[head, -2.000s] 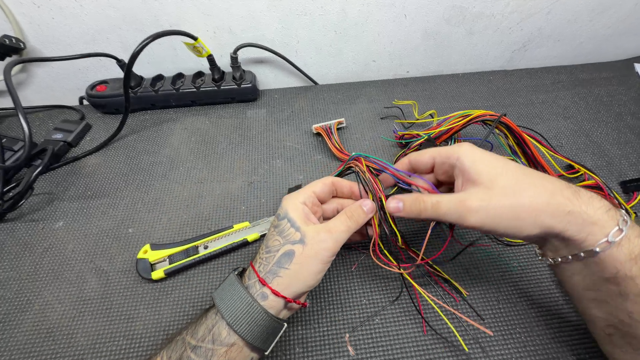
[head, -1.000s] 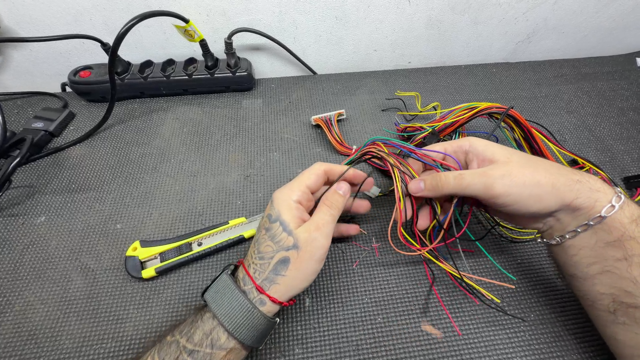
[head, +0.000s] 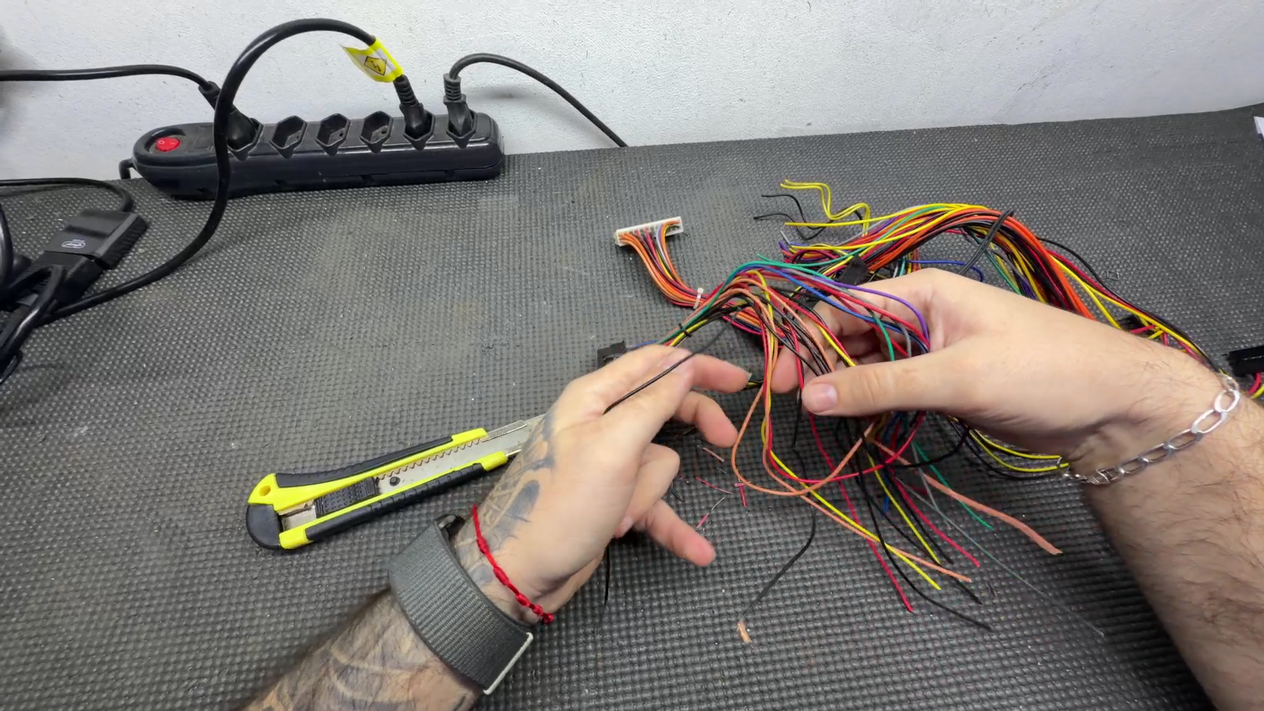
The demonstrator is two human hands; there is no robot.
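Observation:
A bundle of multicoloured wires (head: 760,296) droops across the middle, its loose ends fanned out below. My right hand (head: 918,365) holds this bundle between thumb and fingers. At its left, my left hand (head: 632,444) has its fingers spread, and a thin black wire passes over it; whether the hand grips that wire is hard to tell. A white multi-pin connector (head: 649,231) ends a short set of wires above both hands. The yellow and black utility knife (head: 385,484) lies left of my left hand, its blade partly hidden behind the wrist.
A black power strip (head: 326,158) with plugs in it stands along the wall. Black cables and an adapter (head: 94,242) lie at the left. Another large wire harness (head: 1037,257) spreads behind my right hand. Wire scraps (head: 744,632) lie on the black textured mat (head: 197,612).
My left hand has come off the main bundle, which it was pinching two seconds ago, and its fingers have spread. My right hand still holds the bundle.

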